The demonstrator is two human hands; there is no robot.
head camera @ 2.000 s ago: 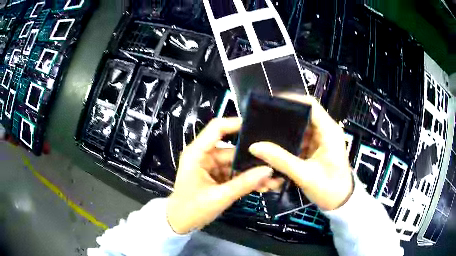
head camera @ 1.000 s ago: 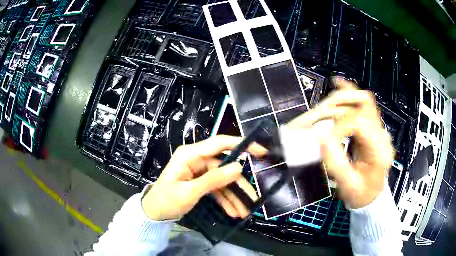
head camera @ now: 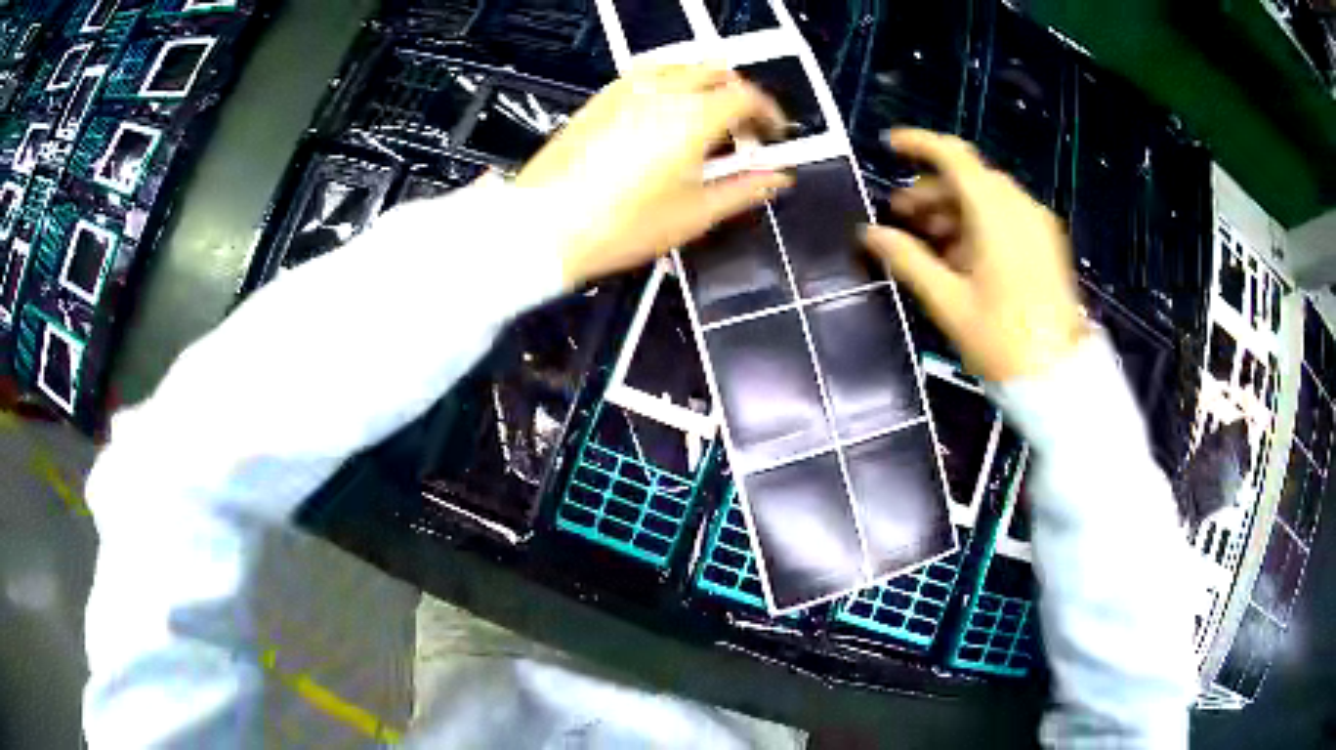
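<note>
The sticker sheet (head camera: 803, 312) is a long white-lined strip with two columns of black rectangles, lying loose over the tray; some upper cells are open holes. My left hand (head camera: 652, 173) is over the sheet's left side, fingers bent near an upper cell; whether it pinches anything cannot be told. My right hand (head camera: 989, 264) is at the sheet's right edge, fingers apart, with nothing seen in it. Phone front housings with teal keypad grids, one (head camera: 633, 484) left of the sheet, lie in the tray under and beside it.
The shiny black blister tray (head camera: 491, 410) spreads under the sheet, with glare streaks. A neighbouring filled tray (head camera: 91, 242) lies at the left. Spare sheets (head camera: 1228, 381) lie at the right edge. Grey floor with a yellow line (head camera: 325, 695) shows at lower left.
The dark frame in my left hand and the white piece in my right hand are no longer seen there. My left hand has moved up over the sheet, and my right hand has moved up slightly.
</note>
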